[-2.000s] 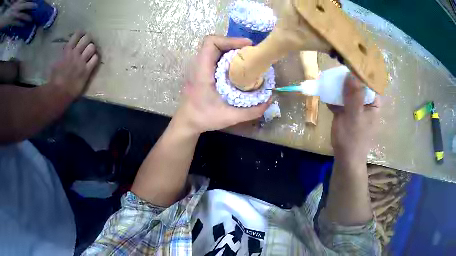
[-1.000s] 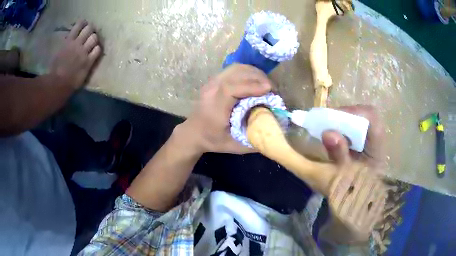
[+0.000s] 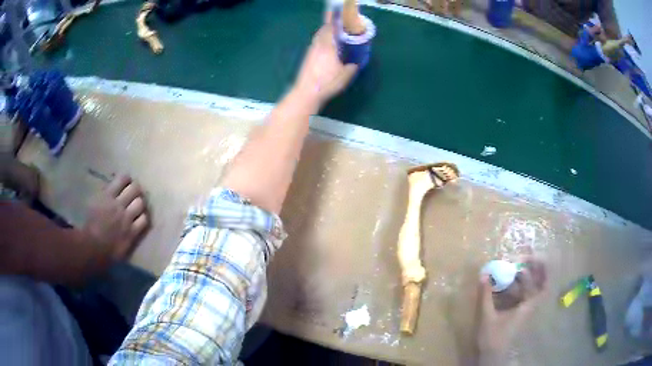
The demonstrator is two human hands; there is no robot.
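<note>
My left hand is stretched out over the green belt, holding the blue trouser-leg piece with its white cuff. A tan leg sticks up from the cuff; its upper end is cut off by the picture's edge. My right hand is low at the right, a little blurred, with its fingers around the white glue bottle. A second tan leg lies on the bench between my arms, sandalled foot towards the belt and squared peg towards me.
The green belt crosses behind the pale metal edge. A black-and-yellow knife lies right of my right hand, a white scrap near the bench's front edge. Another person's hand rests at left near blue pieces.
My left hand has moved forward from the bench to over the belt with the blue piece and leg. The glue bottle has come away from the cuff. The view has shifted towards the belt.
</note>
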